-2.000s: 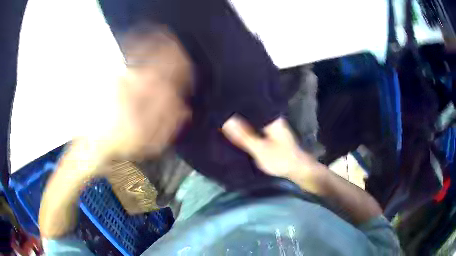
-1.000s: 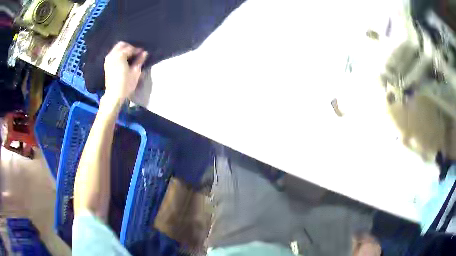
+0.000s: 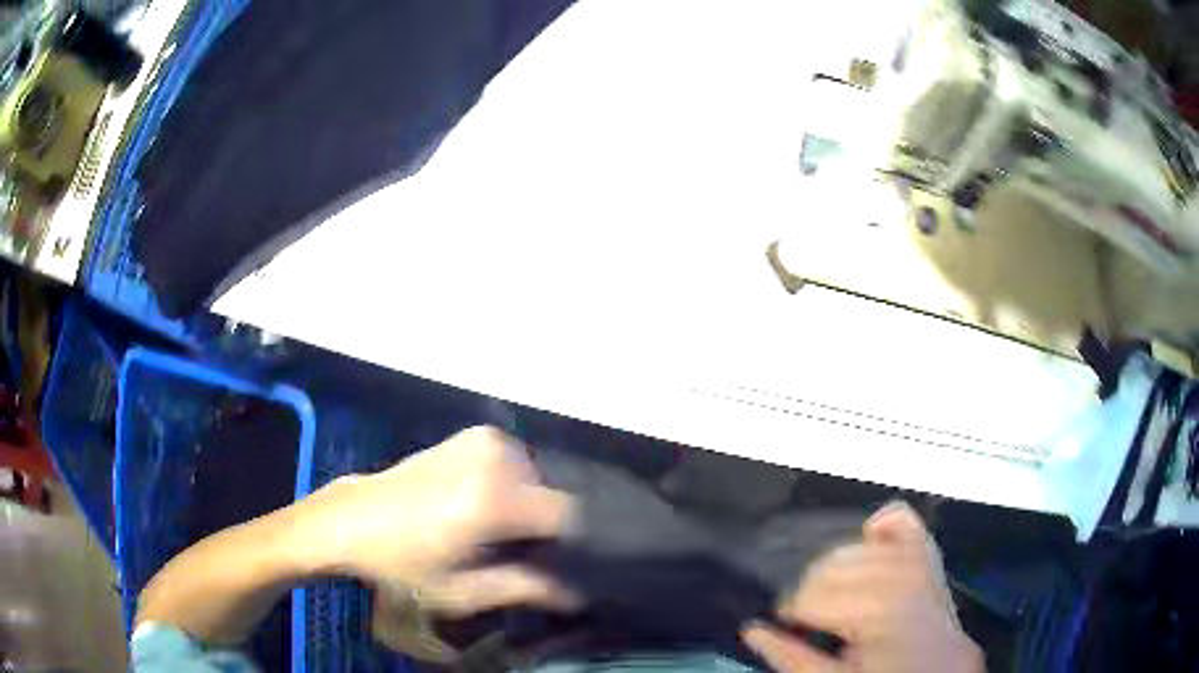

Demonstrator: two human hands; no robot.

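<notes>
A dark cloth piece (image 3: 644, 579) lies over the lap, below the front edge of the white table (image 3: 592, 263). My left hand (image 3: 460, 526) is closed on its left part, with the fingers blurred. My right hand (image 3: 874, 592) grips its right part, thumb on top. The panel stack (image 3: 329, 118), dark cloth with a curved edge, lies on the left of the table. The sewing machine (image 3: 1026, 250) stands at the right of the table, with neither hand at it.
A blue plastic basket (image 3: 309, 447) stands below the table at the left. Black and white hanging strips (image 3: 1157, 454) are at the table's right end. Another machine part (image 3: 46, 118) shows at the upper left. Printed ruler marks (image 3: 894, 427) run along the table's front edge.
My left hand has left the panel stack and come down to the lap, now holding dark cloth. My right hand has come fully into view on the same cloth. The view has shifted.
</notes>
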